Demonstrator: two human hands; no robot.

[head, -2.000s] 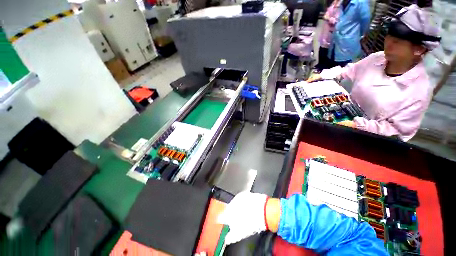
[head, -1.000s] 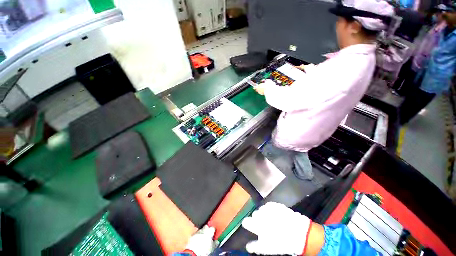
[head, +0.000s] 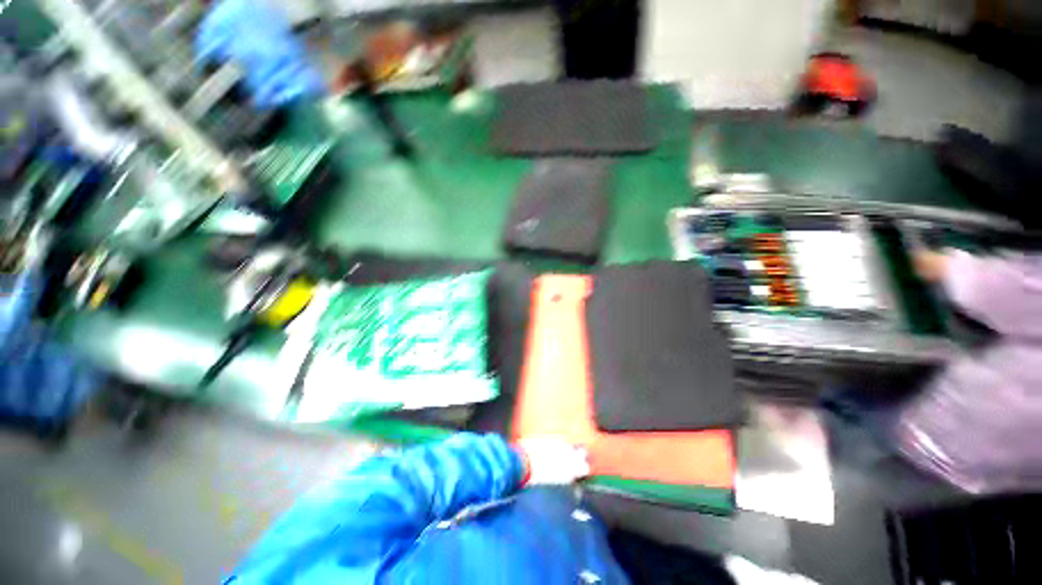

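The view is motion-blurred. A green circuit board [head: 406, 343], pale tracks up, lies on the bench left of centre. An orange-red liner sheet [head: 556, 371] lies at the bench's front edge, with a black foam pad [head: 663, 349] on its right part. My left hand [head: 556, 461], white-gloved, is at the liner's front edge; its fingers are too blurred to tell whether they hold it. My right hand [head: 763, 573], a white blur, is cut off by the bottom edge, right of the liner.
Two more black foam pads [head: 571, 118] lie farther back. A yellow round item [head: 288, 301] is left of the board. Conveyor rails [head: 840, 339] at right carry a populated board [head: 788, 269]. A person in pink [head: 971, 400] stands at the right, and blue sleeves show at the left.
The view has swung left, bringing the green board fully into sight. My left hand remains by the liner's front edge. My right hand has dropped to the bottom edge of the picture.
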